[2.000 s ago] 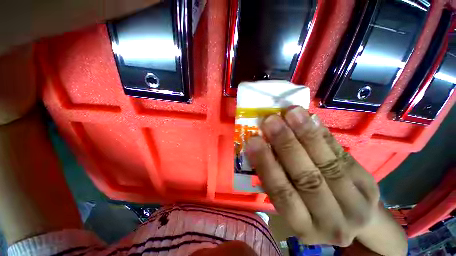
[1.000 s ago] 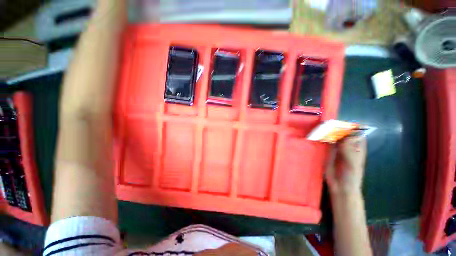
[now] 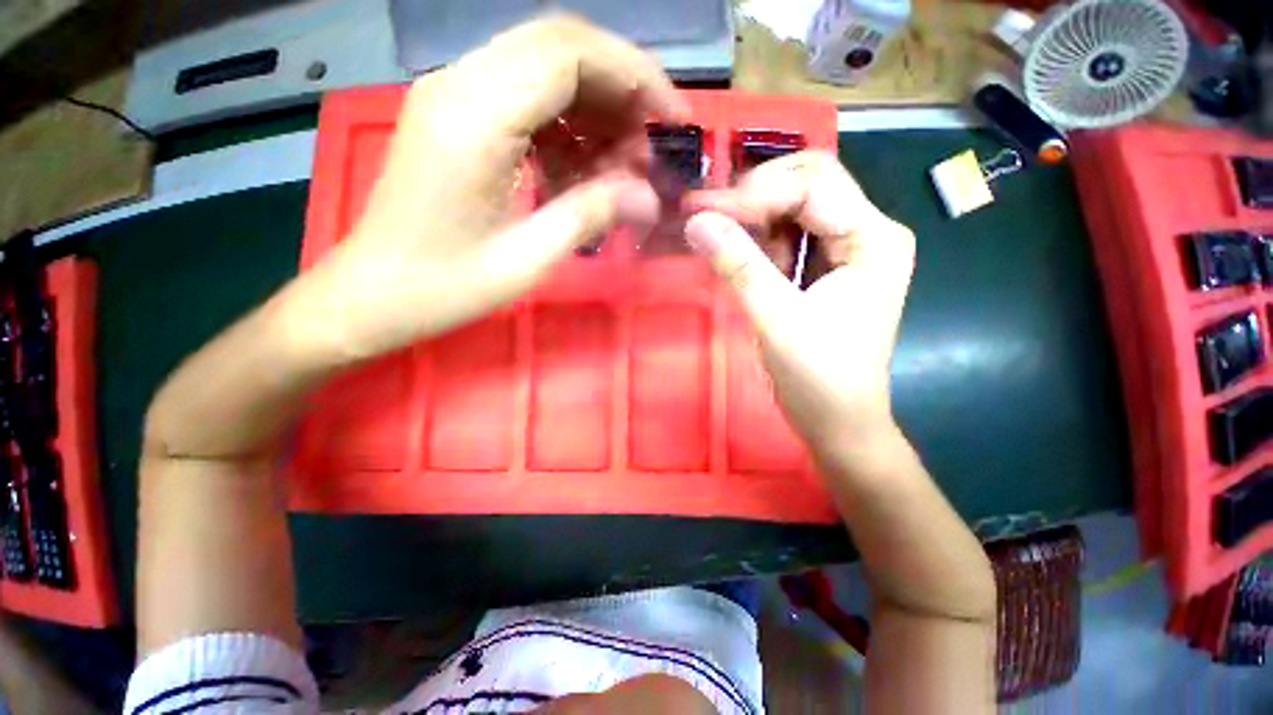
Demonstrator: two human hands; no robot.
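The red-orange foam tray [image 3: 572, 489] lies on the dark green bench in front of me, its near row of pockets empty. Black phones lie in the far row; one phone [image 3: 676, 151] and a red-edged phone [image 3: 768, 147] show partly, the others are mostly behind my hands. My left hand [image 3: 517, 196] is over the far row, fingers curved, thumb towards the right. My right hand [image 3: 824, 266] faces it, thumb and index fingertip close together. A thin white edge, likely the printed card, shows at its palm. A faint blur lies between the fingertips; I cannot tell whether it is film.
A yellow-white pad [image 3: 963, 183] with a wire clip lies right of the tray. Beyond it are a dark cylinder [image 3: 1021, 123], a white fan [image 3: 1107, 63] and a white bottle [image 3: 857, 34]. Phone-filled trays stand at the left [image 3: 87, 447] and right [image 3: 1152, 349]. A grey device [image 3: 265, 70] is at the back.
My right hand has moved from the tray's right edge up and left to the far row. My left hand has come into view opposite it. The card's printed face no longer shows.
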